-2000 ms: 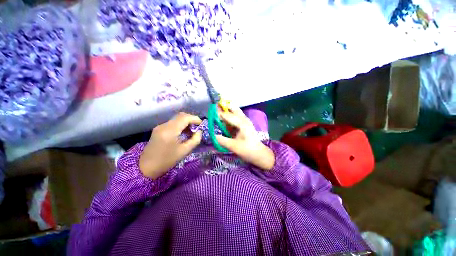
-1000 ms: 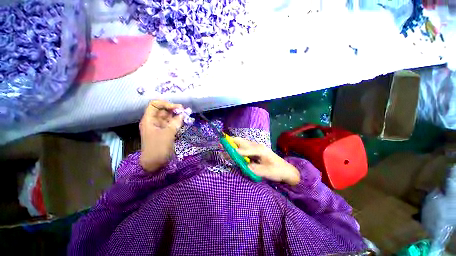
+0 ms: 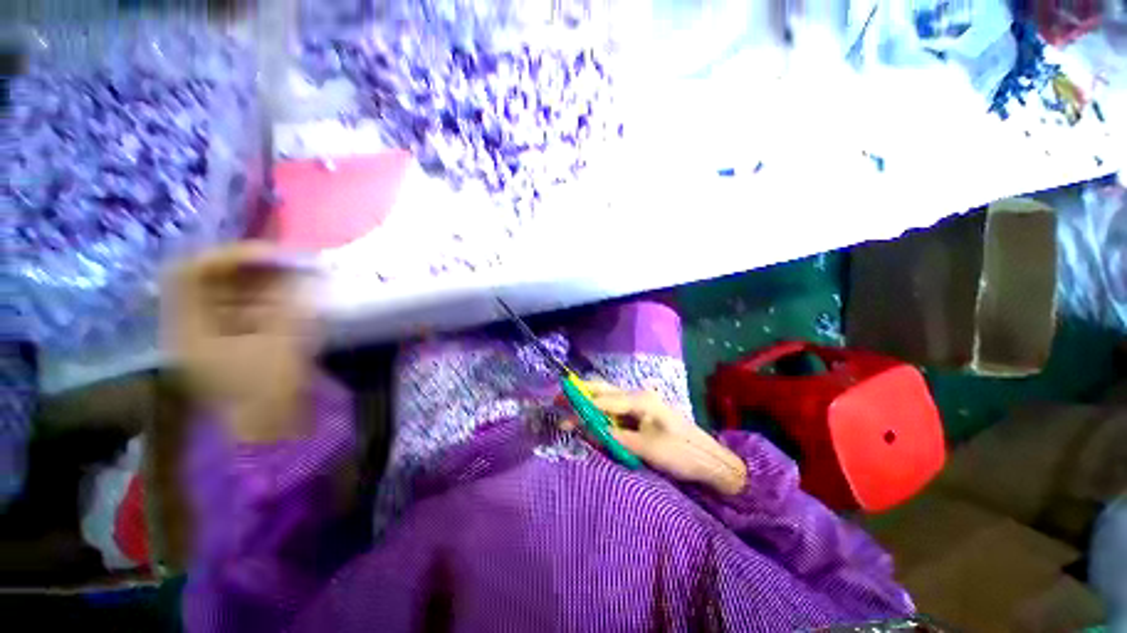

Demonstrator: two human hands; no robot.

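My right hand (image 3: 661, 433) holds the scissors (image 3: 593, 414) by their green handle over my lap, dark blades pointing up and left toward the table edge. My left hand (image 3: 247, 334) is strongly blurred at the left, near the table edge below the clear bag of purple pieces (image 3: 118, 161); whether it holds a piece cannot be told. The heap of purple and white looped pieces (image 3: 494, 93) lies on the white table (image 3: 729, 223). Small scattered bits lie between heap and edge. The patterned lap cloth (image 3: 451, 396) covers my knees.
A pink-red flat pad (image 3: 334, 198) lies between bag and heap. A small dark-blue pile (image 3: 1020, 68) is at the table's far right. A red stool (image 3: 884, 433) stands on the floor at right, with an open cardboard box (image 3: 1013, 284) behind it.
My left hand has moved left, away from the scissors and lap; the purple piece seen in its fingers a second ago cannot be made out. The scissors stay in my right hand.
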